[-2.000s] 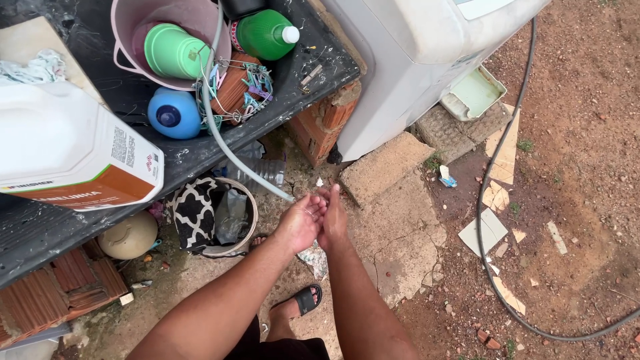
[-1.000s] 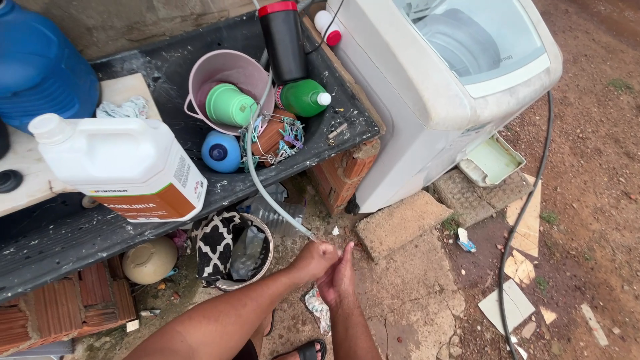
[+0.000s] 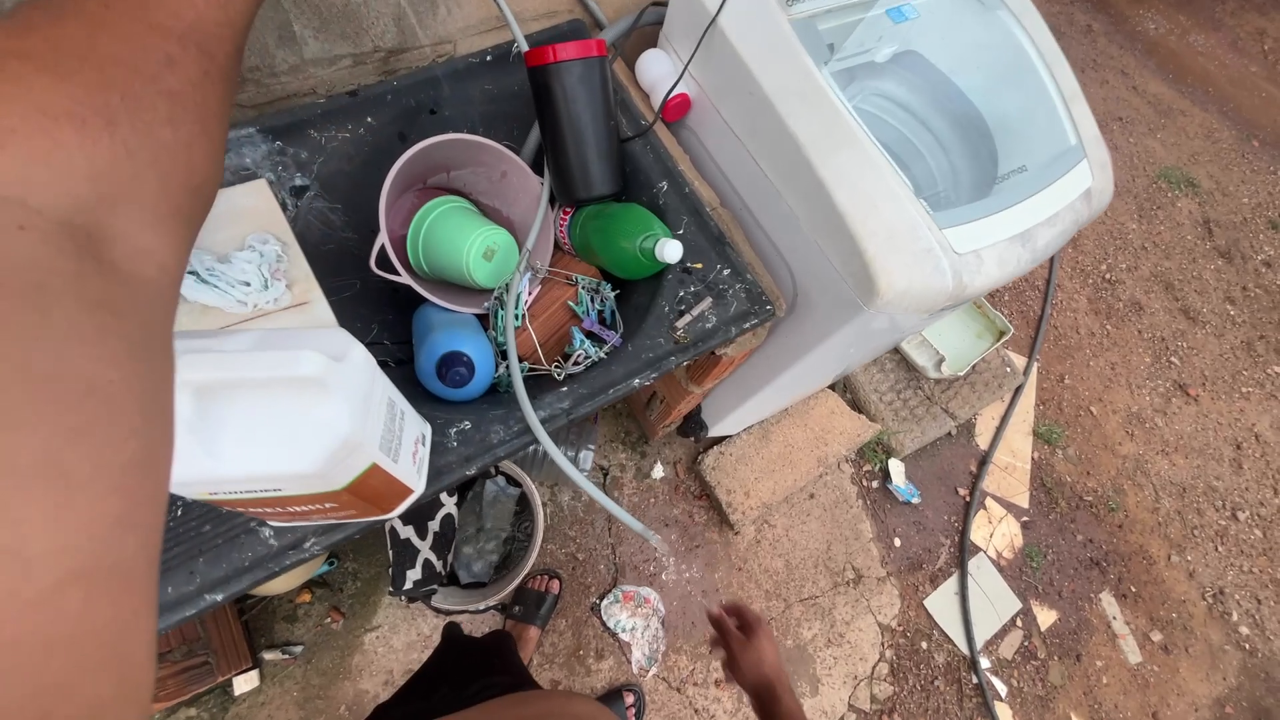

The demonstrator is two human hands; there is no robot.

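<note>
My right hand (image 3: pixel 748 650) hangs low over the concrete, fingers slightly curled, holding nothing. It is just below the free end of a grey hose (image 3: pixel 570 465), where some water seems to splash. My left arm crosses the left side of the view, and its hand is out of frame. The hose runs over a pink bucket (image 3: pixel 465 150) with a green cup (image 3: pixel 462 243) in it. Beside these lie a green bottle (image 3: pixel 618 240), a blue bottle (image 3: pixel 453 350), clothespins (image 3: pixel 590 330) and a black container with a red lid (image 3: pixel 575 125). A white jug (image 3: pixel 290 420) stands at the left.
The black sink counter (image 3: pixel 650 320) rests on bricks. A washing machine (image 3: pixel 850 200) stands to its right. Below are a waste bin (image 3: pixel 525 570), a concrete block (image 3: pixel 785 455) and a crumpled wrapper (image 3: pixel 635 622). A black hose (image 3: pixel 1000 430) and broken tiles (image 3: pixel 972 600) lie on the dirt.
My hands, close together near the hose end before, are now apart. My left arm has risen across the left of the view; my right hand is lower, away from the hose.
</note>
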